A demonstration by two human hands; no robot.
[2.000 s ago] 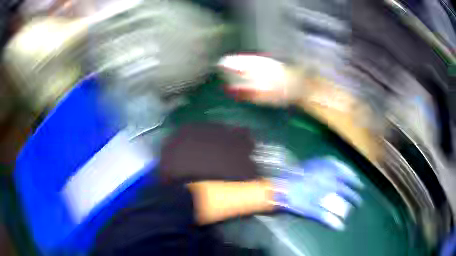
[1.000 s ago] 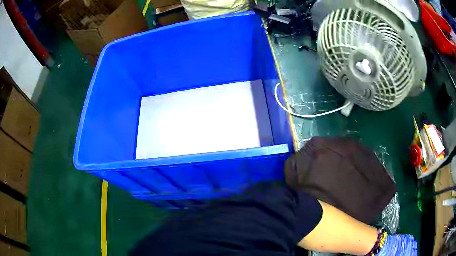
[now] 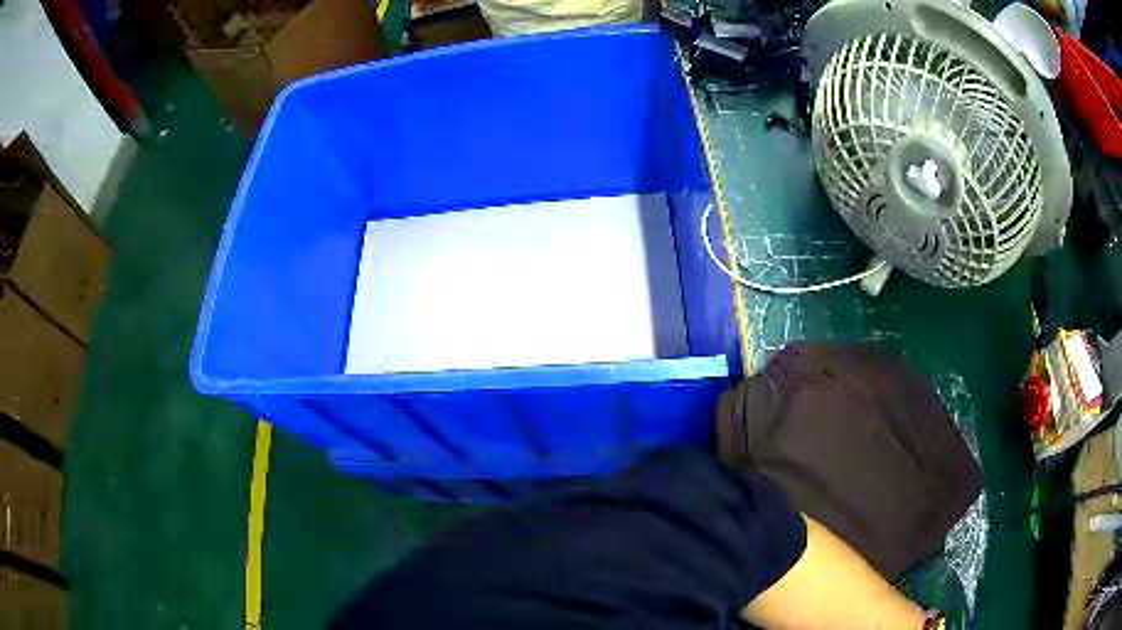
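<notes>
A large deep blue plastic bin (image 3: pixel 468 431) stands in front of me at the left of the bench, with a white sheet (image 3: pixel 517 286) flat in its bottom. A brown-black cloth or pad (image 3: pixel 849 443) lies on the green bench top beside the bin's near right corner. My left forearm (image 3: pixel 831 588) runs past the cloth to the bottom edge, with a beaded band at the wrist. My left hand is cut off below the frame. My right hand is not in view.
A beige-grey fan (image 3: pixel 929 166) stands on the scratched bench (image 3: pixel 800 246), its white cable looping to the bin's edge. Black items (image 3: pixel 726 47) lie behind it. A small carton (image 3: pixel 1064 391) is at the right. Cardboard boxes (image 3: pixel 43 369) stand at the left.
Since one second ago, the bin, fan and cloth have shifted slightly right in view. My gloved left hand has left the picture at the bottom right. Two seconds ago the view was blurred and faced the bench.
</notes>
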